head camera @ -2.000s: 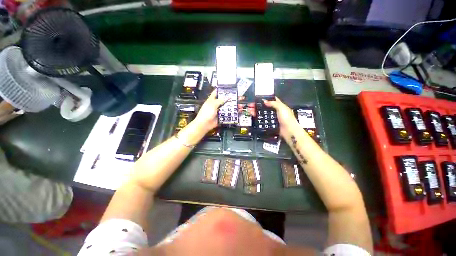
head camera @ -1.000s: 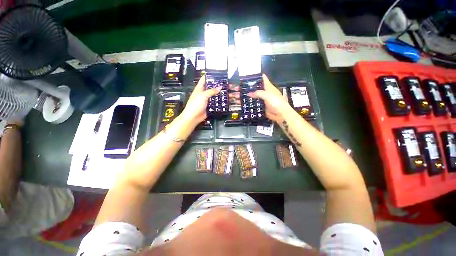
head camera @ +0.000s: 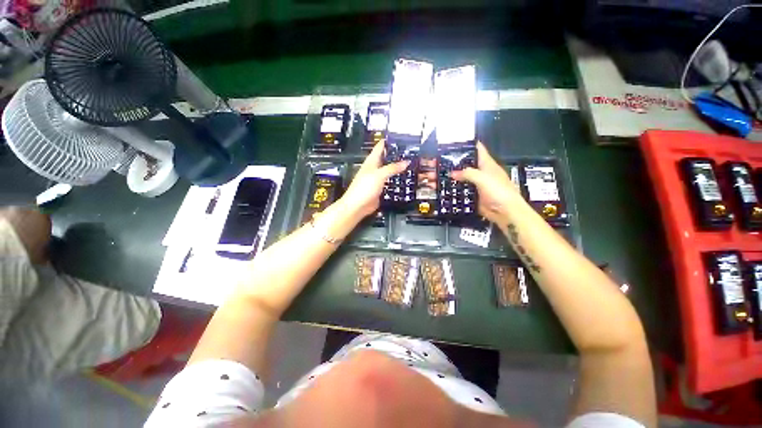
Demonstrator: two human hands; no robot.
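Note:
My left hand (head camera: 369, 180) holds an open flip phone (head camera: 411, 99) with a bright white screen, my thumb on its keypad. My right hand (head camera: 489, 180) holds a second open flip phone (head camera: 455, 104), also lit white, with my thumb at the top of its keypad. The two phones are side by side above the clear tray (head camera: 409, 240). Shut phones lie in the tray, among them one at the right (head camera: 541, 188) and one at the upper left (head camera: 332, 127). Small white labels (head camera: 474, 236) lie in the tray. Several batteries (head camera: 401, 280) lie in a row near the bench edge.
A red tray (head camera: 681, 251) with closed phones is at the right. A flat carton (head camera: 622, 109) and a blue object (head camera: 723, 114) are upper right. Black (head camera: 110, 67) and white (head camera: 54, 134) fans stand upper left. A smartphone (head camera: 248, 216) lies on white paper. Another person's sleeve (head camera: 75, 313) is at the left.
The two open phones have come closer together, side by side, since two seconds ago. Since one second ago the view has shifted, so the bench sits further right and lower. Both hands keep their phones.

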